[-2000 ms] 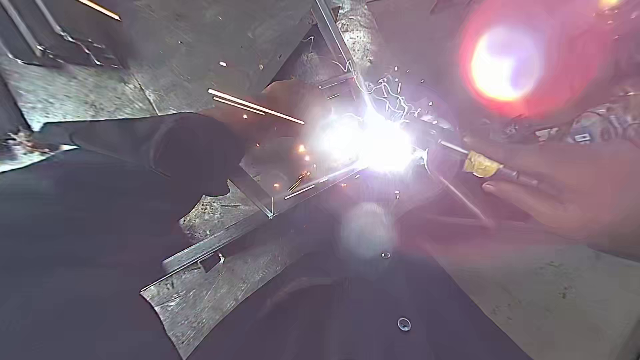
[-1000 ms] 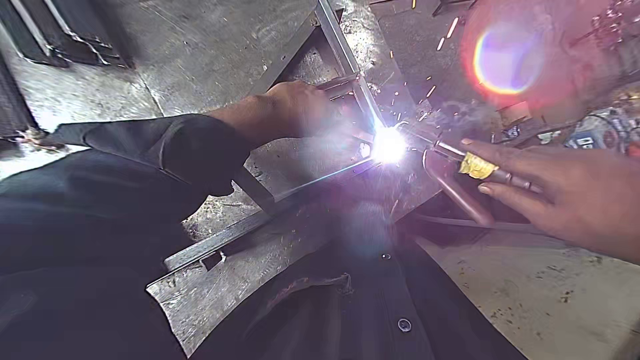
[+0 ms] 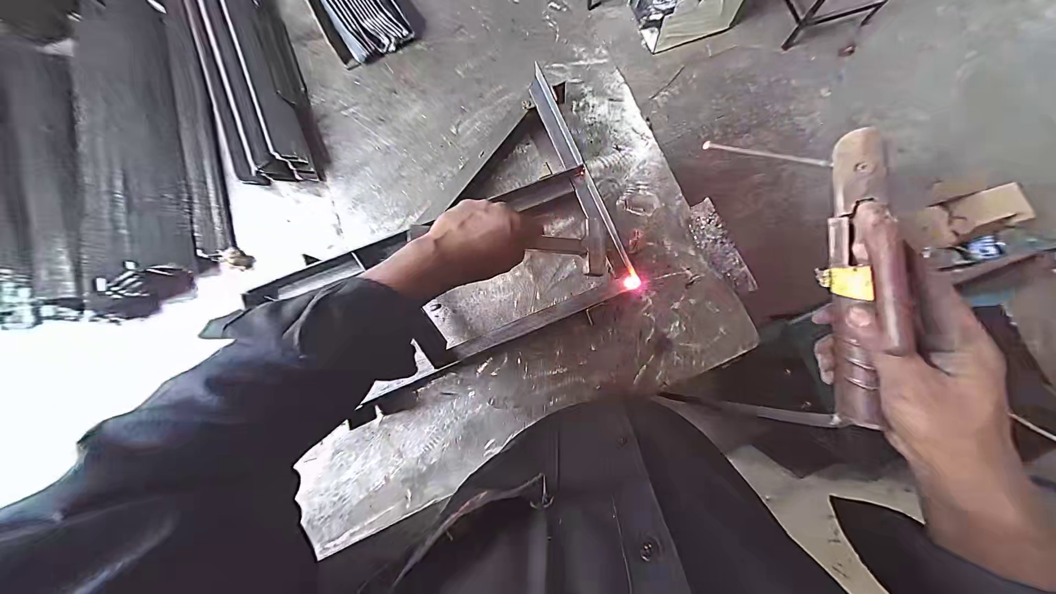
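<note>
A welding electrode holder (image 3: 858,330) with yellow tape is gripped in my right hand (image 3: 949,379), at the right. From its head a thin electrode (image 3: 767,153) points left, its tip glowing. A welded frame of angle steel (image 3: 536,326) lies on a scratched metal plate (image 3: 660,330). One corner of it, where a slanting bar (image 3: 569,140) meets the front bar, glows red-hot. My left hand (image 3: 478,247) is closed over the frame around the handle of a hammer-like tool (image 3: 592,247), whose head rests inside that corner. The fingers are partly hidden.
Long dark steel profiles (image 3: 256,91) are stacked at the upper left, with a smaller bundle of ribbed metal (image 3: 367,29) beside them. Cardboard pieces (image 3: 986,210) lie at the right. A dark metal stand (image 3: 833,16) is at the top right.
The bright arc at the corner has gone out, leaving a red glow. My right hand has moved away to the right with the electrode holder. The view has shifted and takes in more floor.
</note>
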